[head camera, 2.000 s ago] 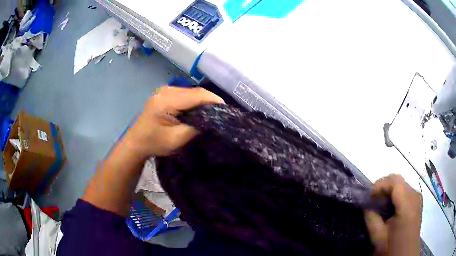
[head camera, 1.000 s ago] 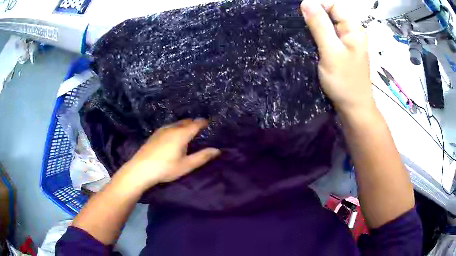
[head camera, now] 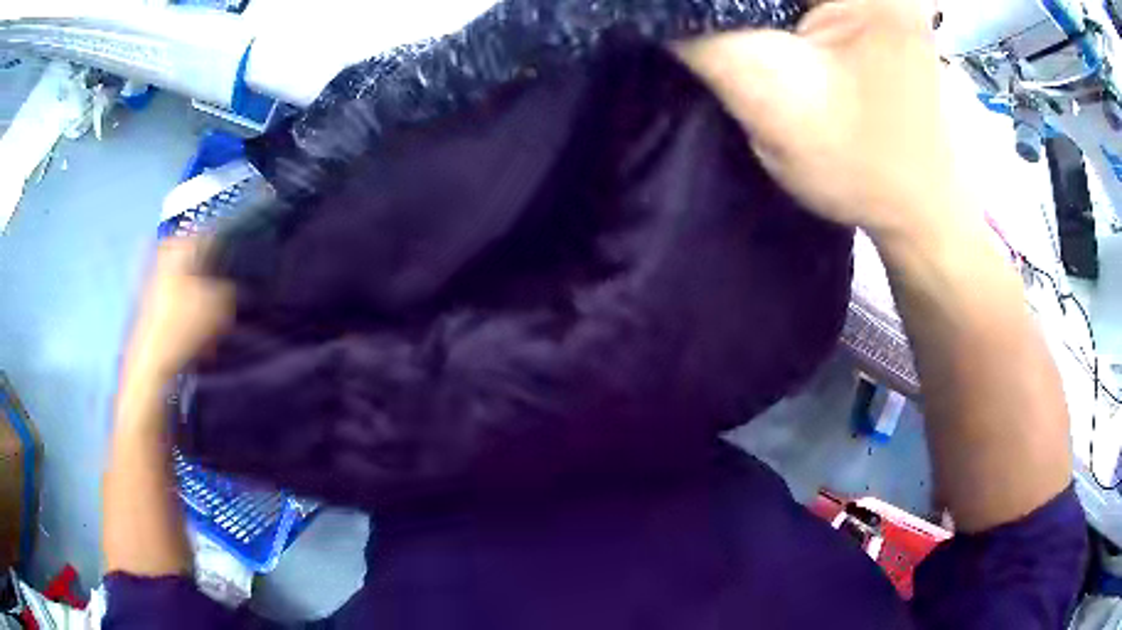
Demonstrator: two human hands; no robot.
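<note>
A garment piece spreads over the wearer's lap and the table edge. Its dark purple-black lining (head camera: 529, 283) faces up across most of the view. Its speckled outer fabric (head camera: 455, 74) shows as a band along the top. My left hand (head camera: 185, 308), blurred, is closed on the lining's left edge. My right hand (head camera: 837, 111), also blurred, grips the garment's upper right part; its fingertips are partly hidden at the top edge.
The blue plastic crate (head camera: 240, 511) is at the left, partly under the garment. A red basket (head camera: 904, 542) is at the lower right. A black phone (head camera: 1073, 207) and black cord (head camera: 1093, 357) lie on the white table at the right. A cardboard box (head camera: 17, 480) stands far left.
My left hand has moved left from the middle of the garment to its left edge. The lining is now turned up over most of the speckled fabric. My right hand stays at the upper right.
</note>
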